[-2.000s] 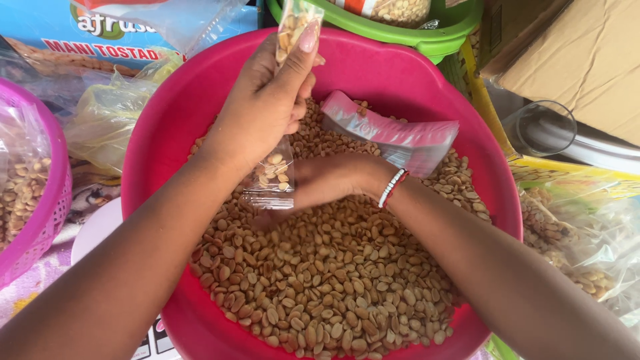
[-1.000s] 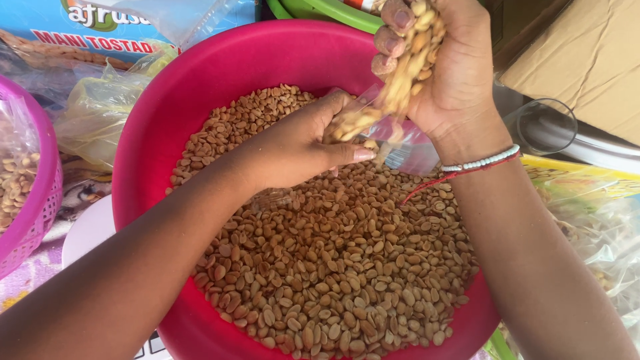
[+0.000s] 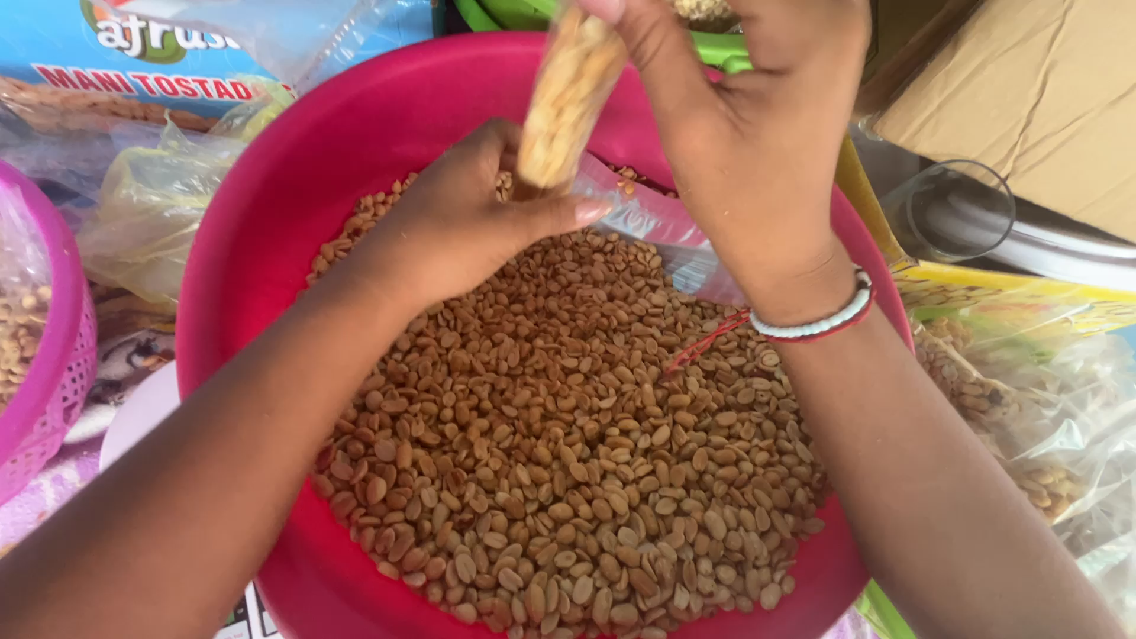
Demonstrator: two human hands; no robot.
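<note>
A narrow clear plastic bag filled with peanuts (image 3: 568, 111) hangs tilted over a large pink plastic basin. My right hand (image 3: 745, 133), with a beaded bracelet and a red string at the wrist, pinches the bag's top near the upper frame edge. Around the bag's lower end is my left hand (image 3: 488, 213), its thumb at the bottom. Shelled peanuts (image 3: 568, 444) lie heaped in the pink basin (image 3: 257, 186) below both hands. A stack of flat plastic bags (image 3: 657, 222) rests on the peanuts at the back, partly hidden by my right hand and wrist.
At the left stands a purple basket (image 3: 67, 355) of bagged peanuts, near crumpled plastic (image 3: 151, 213) and a blue printed box (image 3: 240, 53). A green basin (image 3: 728, 49) is behind. On the right are a cardboard box (image 3: 1029, 98), a clear round rim (image 3: 960, 209) and bagged peanuts (image 3: 985, 382).
A second ago my right hand was pouring peanuts towards my left hand; now it pinches the top of the filled bag. The stack of flat bags is more exposed than a second ago.
</note>
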